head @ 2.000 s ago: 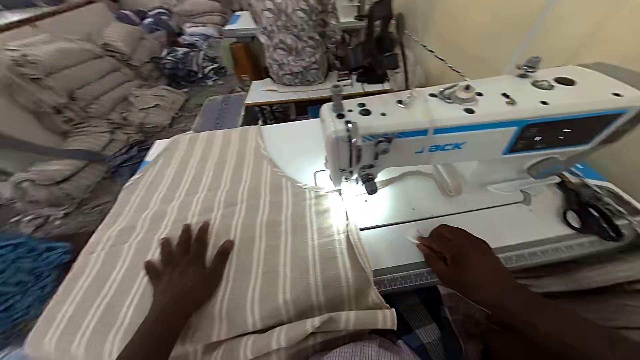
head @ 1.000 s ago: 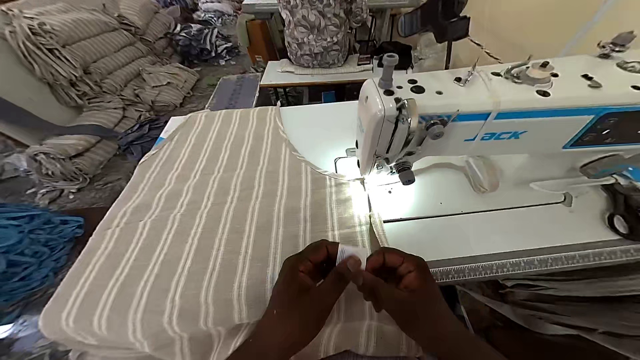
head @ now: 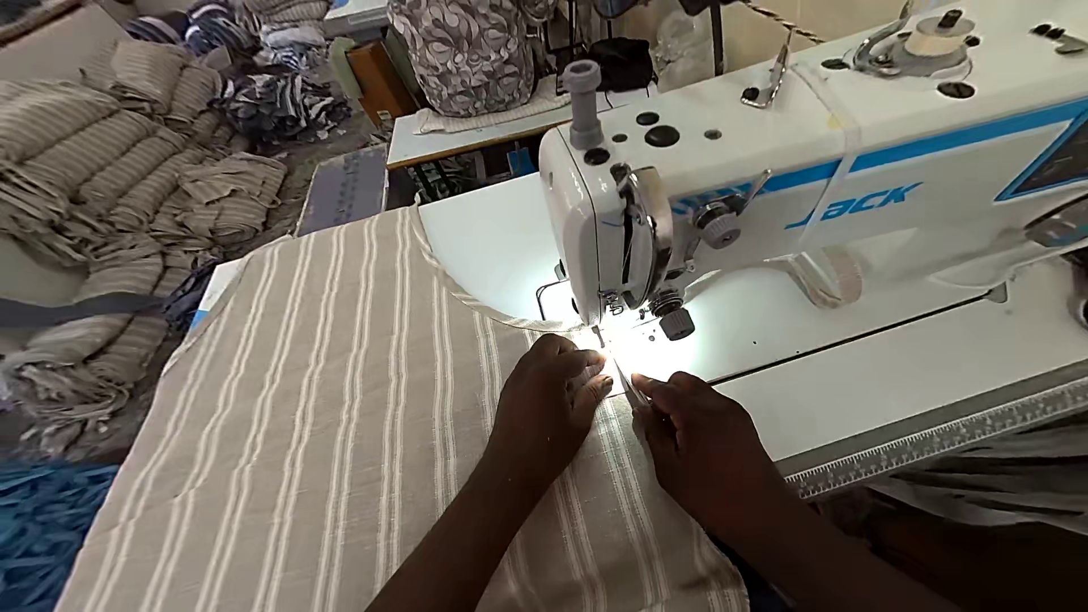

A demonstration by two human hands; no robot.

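A beige cloth panel with white stripes (head: 340, 374) lies over the bed of a white Jack sewing machine (head: 790, 178), its bound curved edge running to the lit needle area. Just in front of the presser foot (head: 599, 336), my left hand (head: 548, 399) pinches a small white label, mostly hidden in the glare, at the cloth's edge. My right hand (head: 701, 442) grips the cloth's edge binding (head: 631, 387) close beside it, right of the needle. The fingertips of both hands are near each other but apart.
Bundles of striped cloth (head: 110, 153) are piled on the floor at the left, with blue fabric strips (head: 51, 527) below. A person in patterned clothing (head: 467, 51) is at another table (head: 476, 136) behind. A measuring tape strip (head: 935, 438) runs along the front edge.
Both hands have moved forward to the needle area with the small white label. Two seconds ago my left hand lay flat on the cloth and my right hand was over the machine bed.
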